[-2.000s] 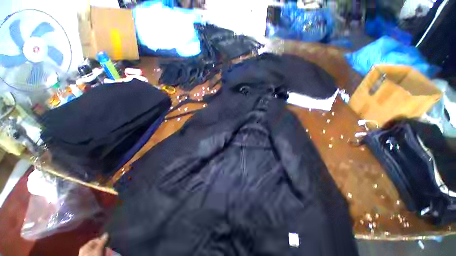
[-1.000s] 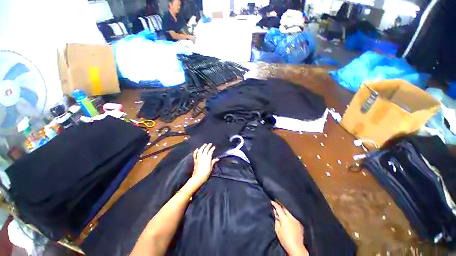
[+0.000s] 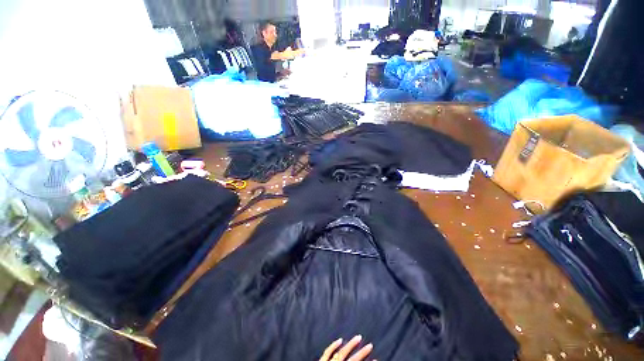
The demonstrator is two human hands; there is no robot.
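Note:
A black jacket (image 3: pixel 339 282) lies over the table in front of me. Its shiny lining shows in the middle, with matte black cloth spread on both sides. A dark hook (image 3: pixel 352 206) lies above its neck, and more dark hooks gather farther up. My left hand (image 3: pixel 346 350) is at the bottom edge, mostly cut off. Its fingertips rest on the lining, slightly apart, and grip nothing that I can see. It appears to be the left hand from its slant. My right hand is out of the picture.
A folded black stack (image 3: pixel 145 243) lies left, with yellow-looped scissors (image 3: pixel 235 184) beyond. More black garments (image 3: pixel 402 148) lie on white sheeting (image 3: pixel 438 180). An open cardboard box (image 3: pixel 558 158) and dark folded garments (image 3: pixel 589 254) are right. A fan (image 3: pixel 53 144) stands left; a person (image 3: pixel 272 53) is far back.
My left hand has moved from the pale hanger down to the bottom edge. My right hand has left the picture. The pale hanger seen a second ago no longer shows.

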